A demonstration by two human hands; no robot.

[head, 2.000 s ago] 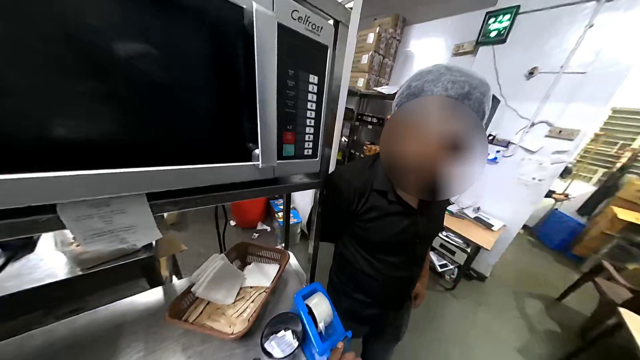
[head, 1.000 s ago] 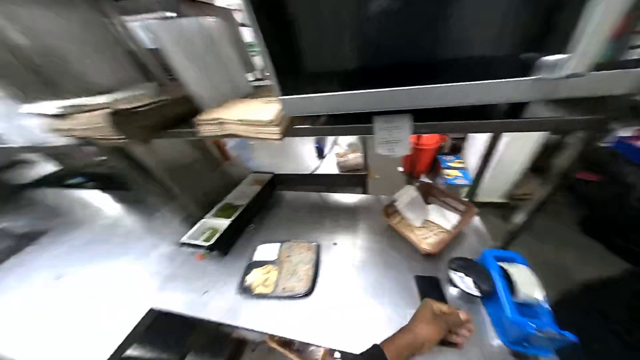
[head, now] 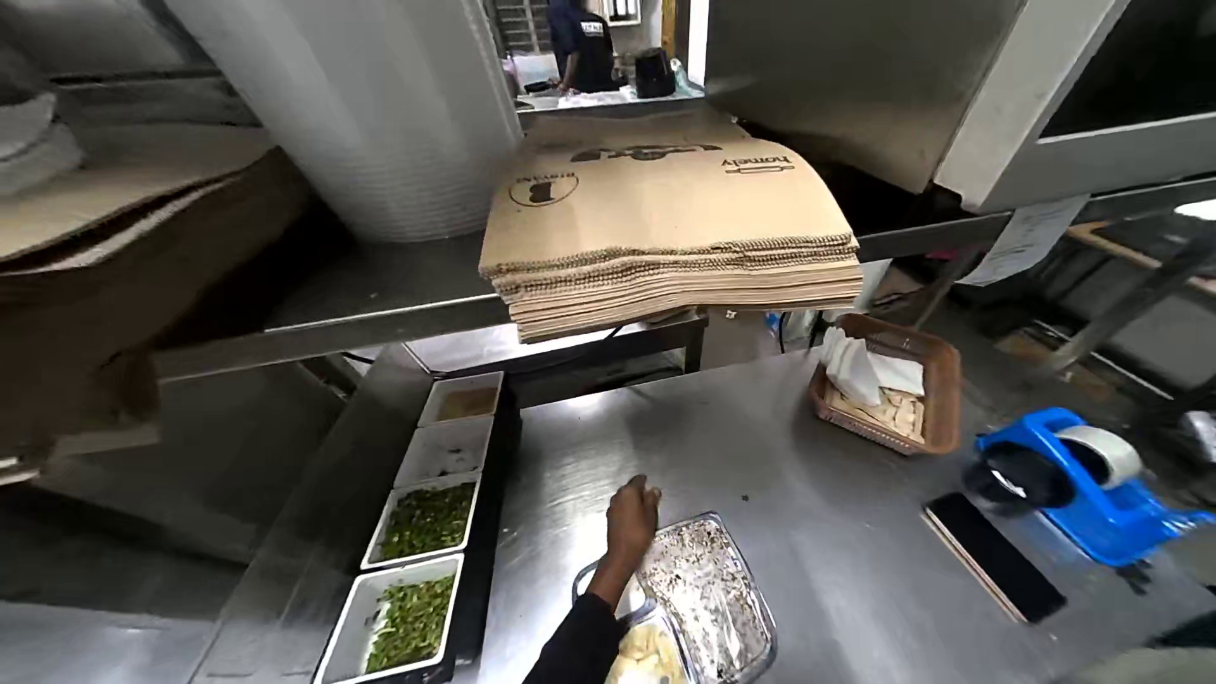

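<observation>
My left hand (head: 632,521) reaches in from the bottom in a dark sleeve, fingers bent and close together, above the steel worktop. Whether it holds something small cannot be made out. My wrist and forearm pass over the left part of a compartment meal tray (head: 712,594), hiding some of it. That tray holds speckled rice-like food under a glossy clear covering, with pale yellow food (head: 649,655) in a smaller section. Left of my arm stands a row of white tubs, two with chopped green herbs (head: 410,622). My right hand is out of view.
Flat printed cardboard (head: 665,209) is stacked on the shelf above, beside tall nested white containers (head: 380,114). A brown plastic basket (head: 940,389) holds napkins and wooden cutlery. Rightward are a dark phone (head: 997,556), a round black container (head: 1016,480) and a blue tape dispenser (head: 1092,522). A person (head: 581,47) stands beyond the opening.
My left hand has moved from beside the phone to above the meal tray. The view has swung left from the microwave and the nearby person.
</observation>
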